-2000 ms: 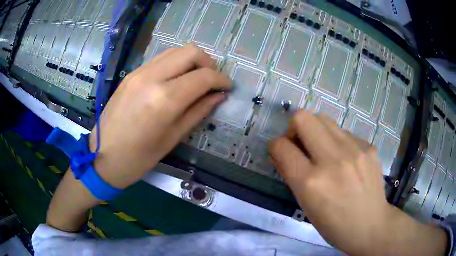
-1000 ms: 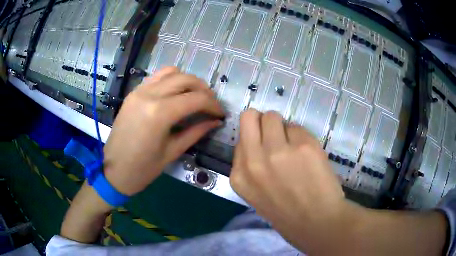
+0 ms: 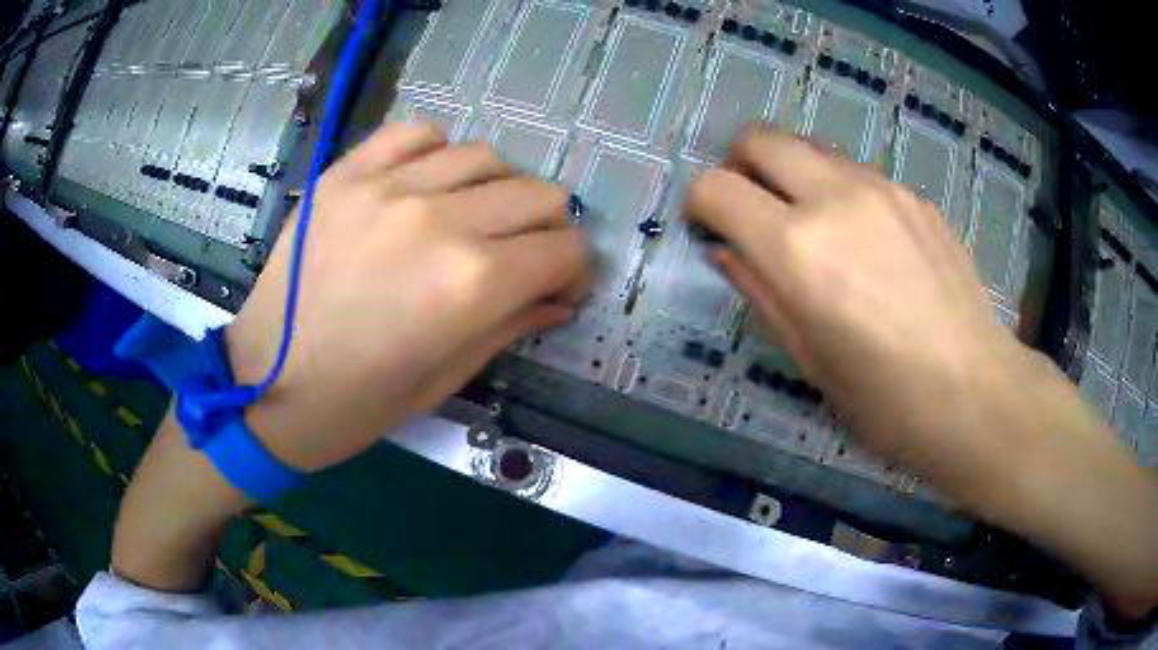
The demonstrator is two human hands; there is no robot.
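Note:
The circuit board panel [image 3: 631,83] lies in a dark carrier [image 3: 597,425] in front of me. Rows of black components [image 3: 762,38] stand along its far edge and part of its near edge. A small loose black component [image 3: 652,227] lies on the panel between my hands, and another [image 3: 575,205] is at my left fingertips. My left hand [image 3: 419,260], bare, hovers over the left part of the panel with fingers curled. My right hand [image 3: 851,241], bare, is over the middle with fingers pinched at a dark spot. Whether either hand holds a part is hidden.
A blue wrist strap [image 3: 229,425] is on my left wrist, and its blue cord [image 3: 301,241] runs up across the view. The conveyor rail [image 3: 635,508] runs along the near side. Another panel [image 3: 191,114] lies left, one more [image 3: 1124,318] right. Green floor [image 3: 368,508] shows below.
My right hand has moved from the panel's near edge up and right to the middle, uncovering black components at the near edge. My left hand stays over the left part, its cord now closer.

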